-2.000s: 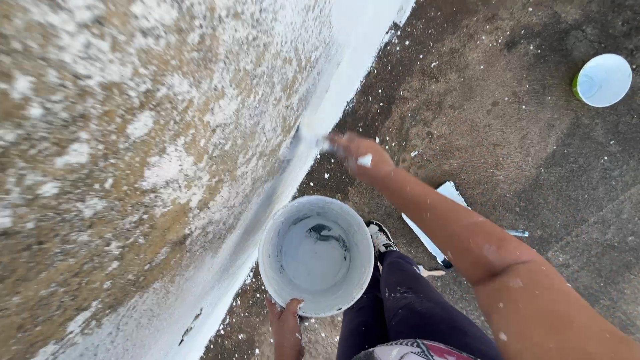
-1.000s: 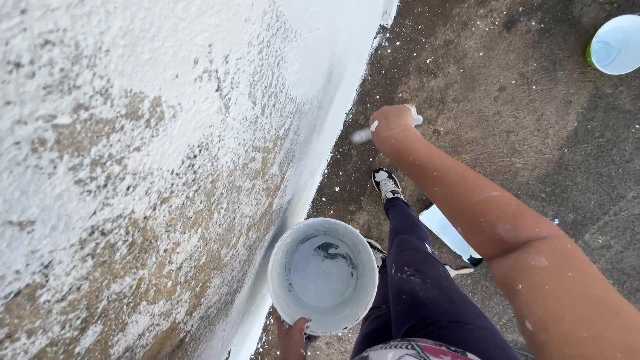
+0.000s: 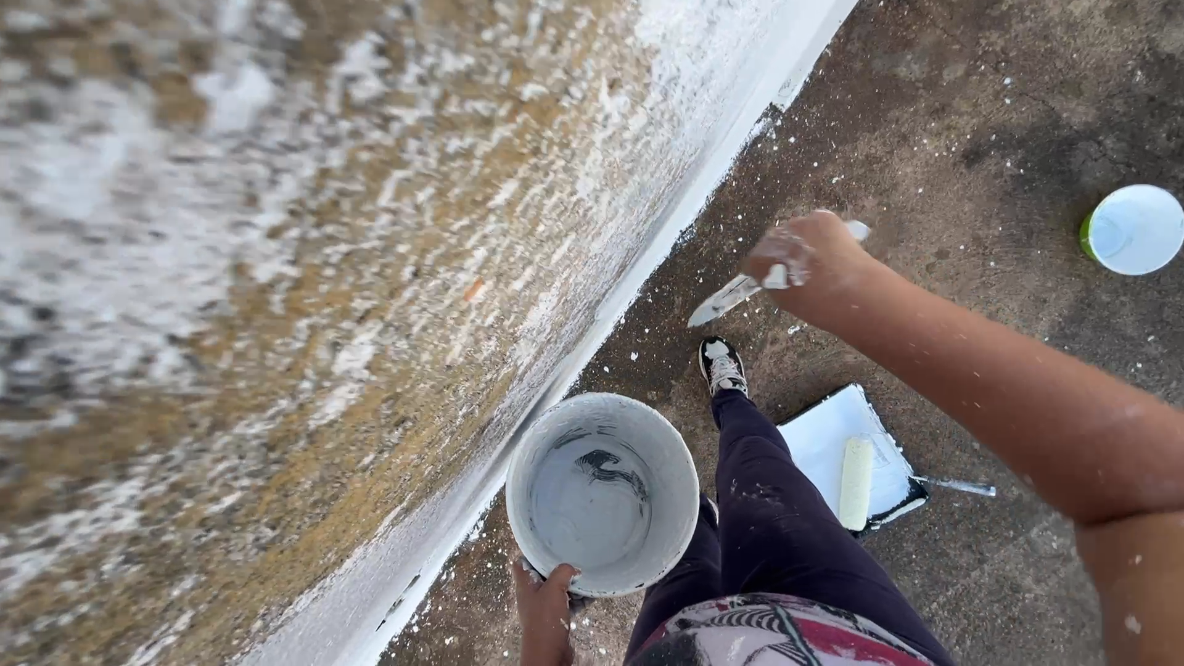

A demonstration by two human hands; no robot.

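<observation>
My left hand (image 3: pixel 548 601) grips the near rim of a round paint bucket (image 3: pixel 603 495), which has thin white paint and a dark streak at its bottom. In my right hand (image 3: pixel 803 250), spotted with paint, is a paintbrush (image 3: pixel 726 301), its paint-coated end directed down and left above the ground. The brush is apart from the rough wall (image 3: pixel 388 277), which has patchy white paint over a tan surface and a more solid white band along its base.
A paint tray (image 3: pixel 823 435) holding a roller (image 3: pixel 857 483) lies on the paint-spattered concrete ground (image 3: pixel 1045 370), right of my legs. Farther right stands a green-sided tub (image 3: pixel 1136 229) with a white inside. My shoe (image 3: pixel 721 365) is near the wall's base.
Two seconds ago my right hand had the brush against the wall's base; it is now off the wall, over the ground. My left hand keeps its hold on the bucket.
</observation>
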